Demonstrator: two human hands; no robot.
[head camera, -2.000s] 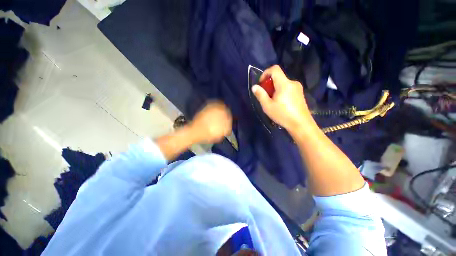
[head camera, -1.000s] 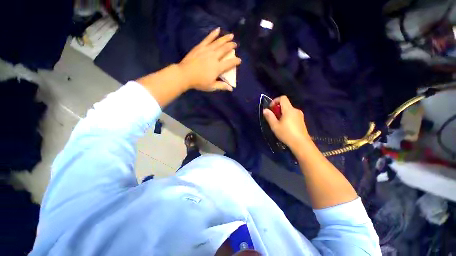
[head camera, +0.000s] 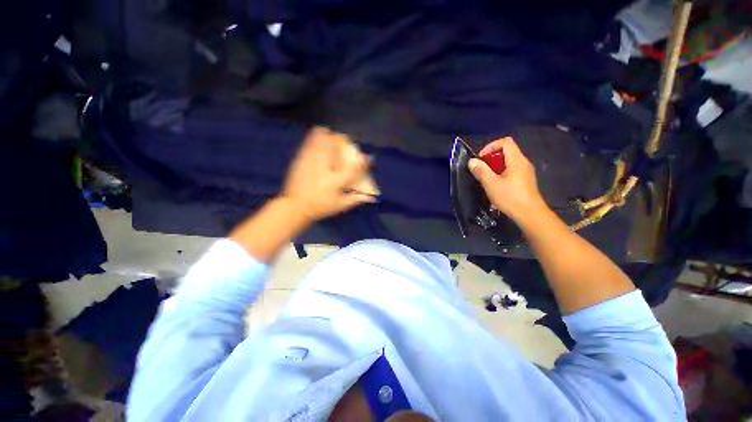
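Observation:
My right hand (head camera: 513, 177) grips the red handle of the steam iron (head camera: 468, 198), whose pale-edged pointed tip faces up the picture. The iron is over navy cloth (head camera: 412, 177) near the front of the dark table. My left hand (head camera: 326, 173), blurred, is closed around a small off-white block (head camera: 360, 169) above the cloth, left of the iron. Whether the block touches the cloth cannot be told.
A tan hose (head camera: 610, 198) lies right of my right wrist. A brownish strip (head camera: 657, 214) is at the table's right end. Navy garments (head camera: 354, 62) are heaped behind. Dark scraps hang or lie at left above the pale floor (head camera: 511, 321).
The view has turned, so the table now lies across the picture. My left hand has come down nearer the table's front with the off-white block. My right hand still holds the iron.

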